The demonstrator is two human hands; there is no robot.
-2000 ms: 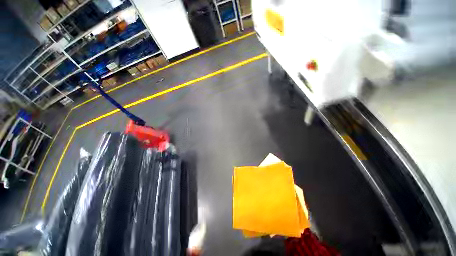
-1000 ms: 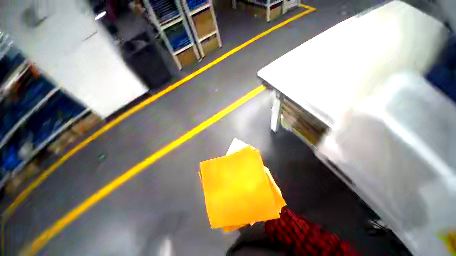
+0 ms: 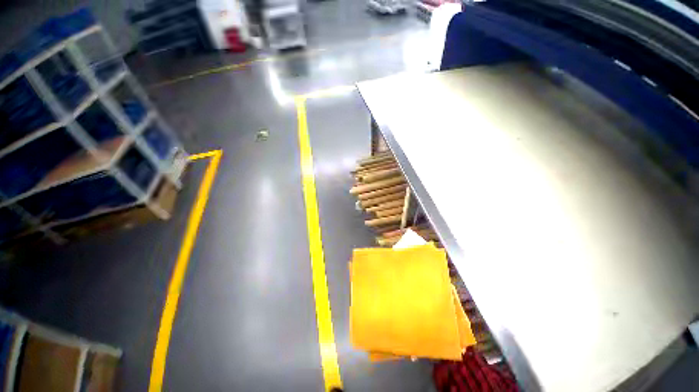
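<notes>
A small stack of orange-yellow pieces (image 3: 402,302) is held out low in front of me, right of the picture's middle. Its edges are slightly fanned, and a white corner (image 3: 410,239) sticks out at the top. A red and dark sleeve (image 3: 474,375) reaches the stack's lower right corner from the bottom edge. My right hand is hidden under the stack and holds it. My left hand is out of the picture.
A large pale table (image 3: 536,199) runs along the right, its edge close beside the stack. Brown rolls (image 3: 382,187) lie under it. A dark blue machine body (image 3: 490,38) stands behind. Shelving (image 3: 69,122) with blue goods is at left. Yellow lines (image 3: 310,207) mark the grey floor.
The view has moved on past the wrapped dark rolls and white equipment to the pale table. The orange-yellow stack stays held in front. A pale blur at the bottom edge is gone.
</notes>
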